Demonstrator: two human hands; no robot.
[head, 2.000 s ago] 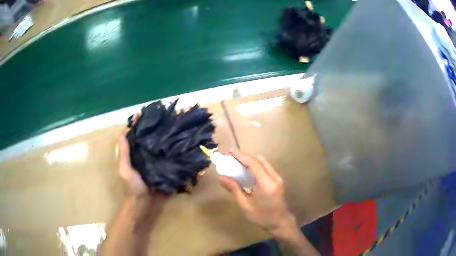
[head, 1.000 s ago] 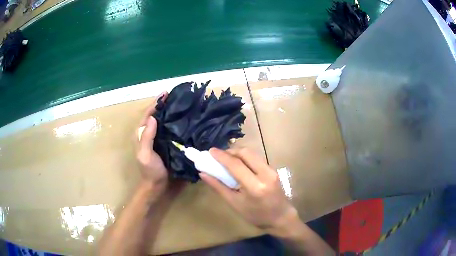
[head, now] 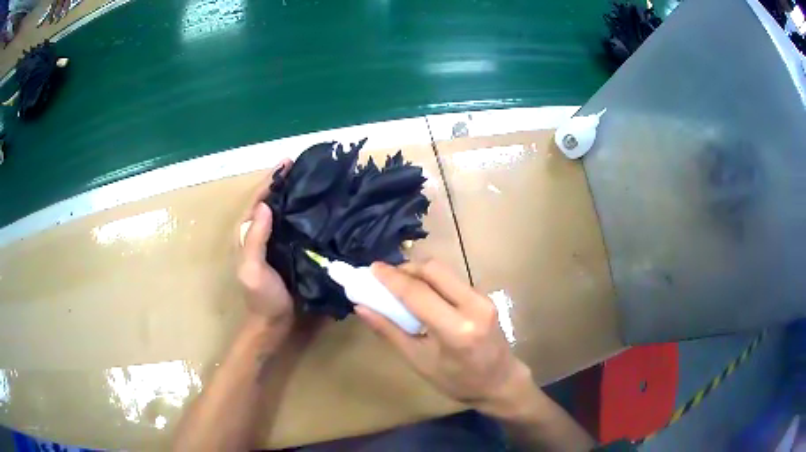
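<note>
A black figure assembly (head: 345, 207) with ragged, feather-like edges is held above the tan bench. My left hand (head: 263, 265) grips it from its left side and partly from beneath, and some fingers are hidden. A small cream stub shows beside my left fingers and another at the mass's right edge. My right hand (head: 446, 327) holds a white glue bottle (head: 376, 296) tilted like a pen. Its yellowish nozzle tip is at the lower left part of the black mass; I cannot tell if glue is coming out.
A green belt (head: 353, 71) runs beyond the bench (head: 133, 300), with black assemblies at far left (head: 37, 81) and far right (head: 627, 33). A second white bottle (head: 576, 135) rests against the grey metal box (head: 698, 203) at right. A red stool (head: 638, 388) stands below.
Since two seconds ago, the nozzle has moved from the mass's right edge to its lower left, and the mass is turned. Over the last second, hands barely moved; the belt's assemblies shifted right.
</note>
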